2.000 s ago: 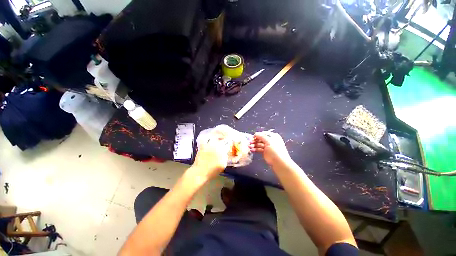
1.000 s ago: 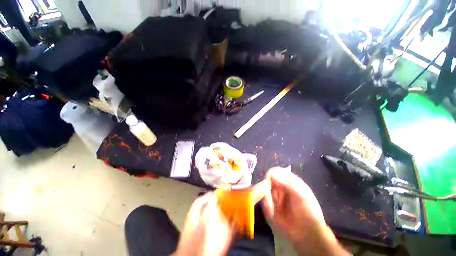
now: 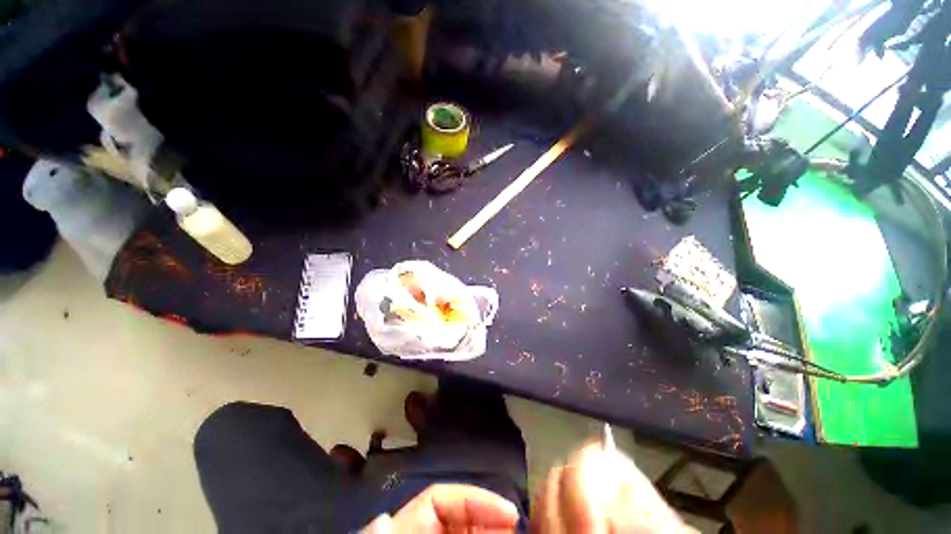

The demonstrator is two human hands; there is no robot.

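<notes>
A crumpled whitish plastic bag [image 3: 422, 313] with orange and pale pieces inside stands at the dark table's front edge. A smartphone [image 3: 323, 296] with a lit pale screen lies left of it. My left hand [image 3: 454, 511] is at the bottom edge, fingers curled, partly cut off; what it holds cannot be seen. My right hand [image 3: 605, 495] is close to its right, blurred and cut off, with a small white piece [image 3: 609, 436] sticking up from its fingers. Both hands are below the table edge, away from the bag.
On the dark table [image 3: 542, 360] are a bottle [image 3: 216, 232], tape roll [image 3: 445, 130], shears [image 3: 443, 172] and pale ruler [image 3: 511, 193]. A steam iron [image 3: 683, 313] and speckled pad [image 3: 697, 269] lie right, beside a green surface [image 3: 855, 365]. A wooden stool [image 3: 761, 501] stands below.
My hands have moved from the bag down to the bottom edge. The orange-yellow piece seen between them a second ago no longer shows. The view has shifted, and the bag stays on the table.
</notes>
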